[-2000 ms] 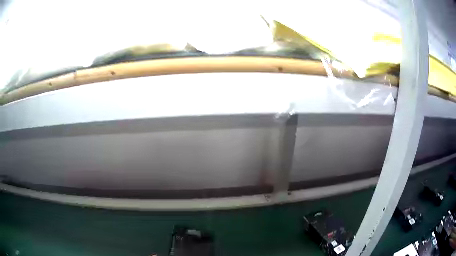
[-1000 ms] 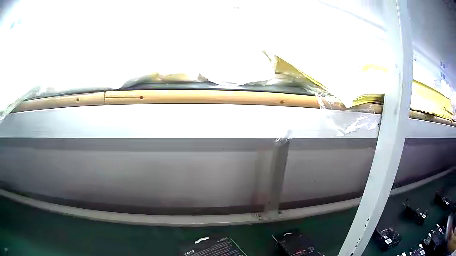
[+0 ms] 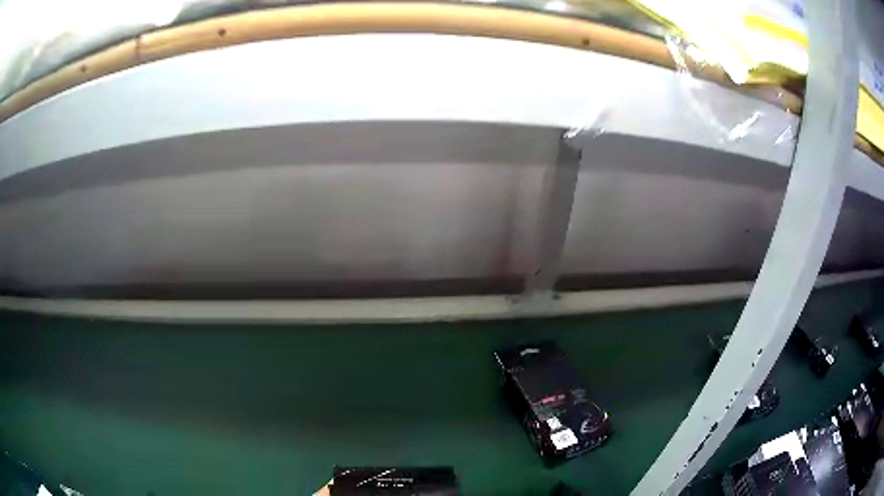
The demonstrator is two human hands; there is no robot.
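A black printed retail box [image 3: 393, 480] with pale text is cut off by the bottom edge. A small skin-coloured patch, seemingly a fingertip of my left hand [image 3: 324, 490], shows at its left end; its grip cannot be told. My right hand is not in view. Another black retail box [image 3: 552, 402] lies alone on the green belt [image 3: 242, 387], right of centre, with a white label patch and a round picture on its near end.
A grey-white post [image 3: 775, 281] crosses the right side. More black boxes [image 3: 819, 351] and overlapping black printed panels [image 3: 824, 455] lie beyond it. A shelf [image 3: 339, 77] runs above the belt, with yellow sheets [image 3: 775, 39] and clear film [image 3: 741, 126] at upper right.
The view has tilted down, so the shelf sits higher and more belt shows. The labelled box is now seen nearly whole. The skin-coloured patch shows beside the bottom box.
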